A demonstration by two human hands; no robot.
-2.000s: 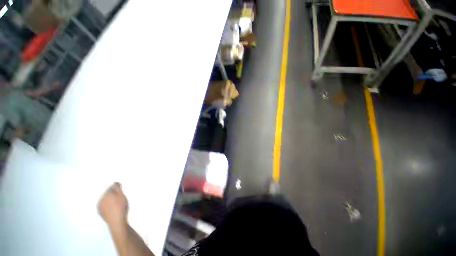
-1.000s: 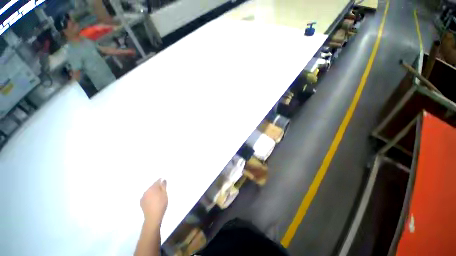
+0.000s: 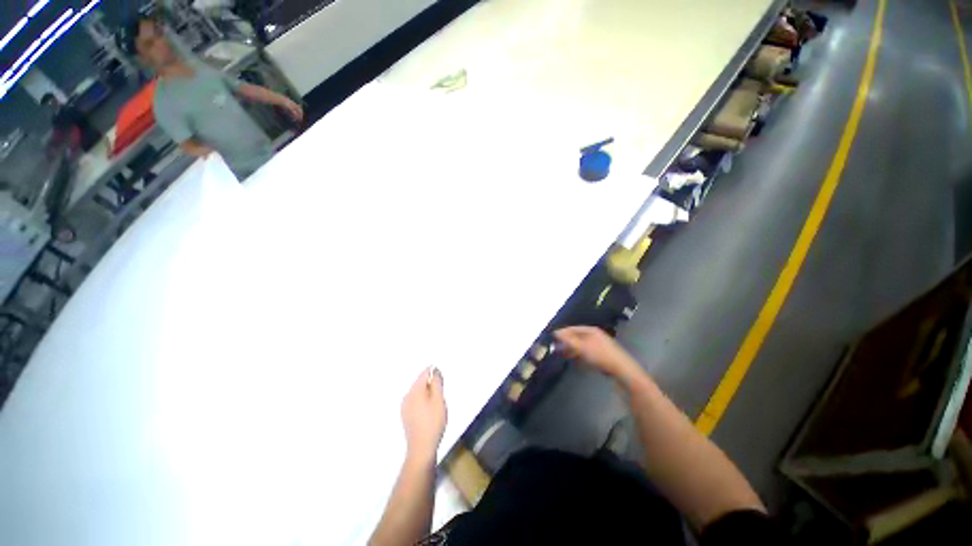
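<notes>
White fabric (image 3: 288, 288) covers the near and middle part of the long table. My left hand (image 3: 424, 405) is closed over the fabric, fingers pinching its white material; the pinched edge is hard to make out against the white. My right hand (image 3: 589, 348) is at the table's near edge, fingers bent; whether it holds anything cannot be told. A round blue weight (image 3: 595, 165) with a dark handle sits near the far end of the fabric, by the near edge.
A person (image 3: 213, 115) stands at the opposite edge, beside a raised fabric corner. The cream tabletop (image 3: 640, 48) extends beyond, with a small greenish scrap (image 3: 450, 81). Bundles and scraps lie under the table. A yellow line (image 3: 815, 224) marks the aisle; a framed cart (image 3: 885, 395) stands right.
The view has turned and moved along the table, bringing the blue weight closer. My right hand has come into view. The other person now stands by a raised fabric corner.
</notes>
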